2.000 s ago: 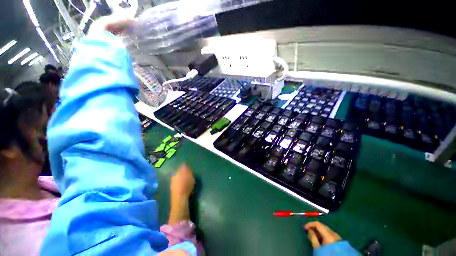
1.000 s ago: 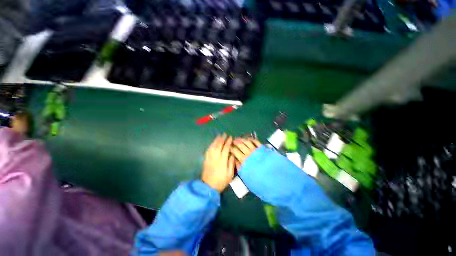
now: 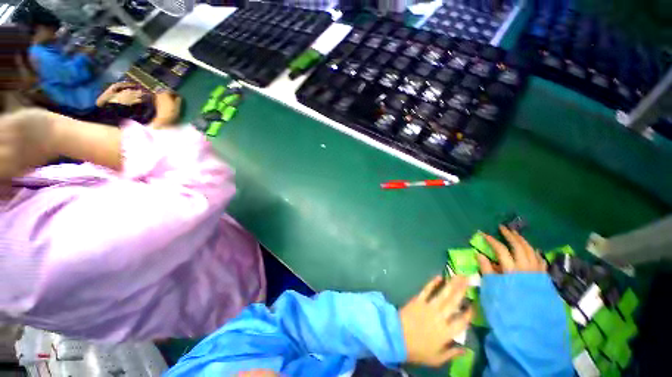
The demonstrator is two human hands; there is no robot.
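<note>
My left hand (image 3: 436,322) lies palm down over green and white batteries at the lower right, fingers spread. My right hand (image 3: 513,255) is just beyond it, fingers apart, over green batteries (image 3: 463,261). No battery is clearly gripped; what lies under both palms is hidden. More green, white and black batteries (image 3: 609,328) are piled right of my right sleeve. A red pen (image 3: 414,184) with a pale middle lies beyond my hands, beside the phone tray.
A black phone tray (image 3: 471,160) holds rows of phones at the far side; another black tray (image 3: 258,46) stands left of it. Small green batteries (image 3: 220,110) lie at upper left. A neighbour's pink sleeve (image 3: 125,235) fills the left. A pale metal post (image 3: 637,247) stands right.
The view has shifted. My hands, close together on the mat a second ago, are now farther apart over batteries at the right. The neighbour's pink sleeve reaches higher in view.
</note>
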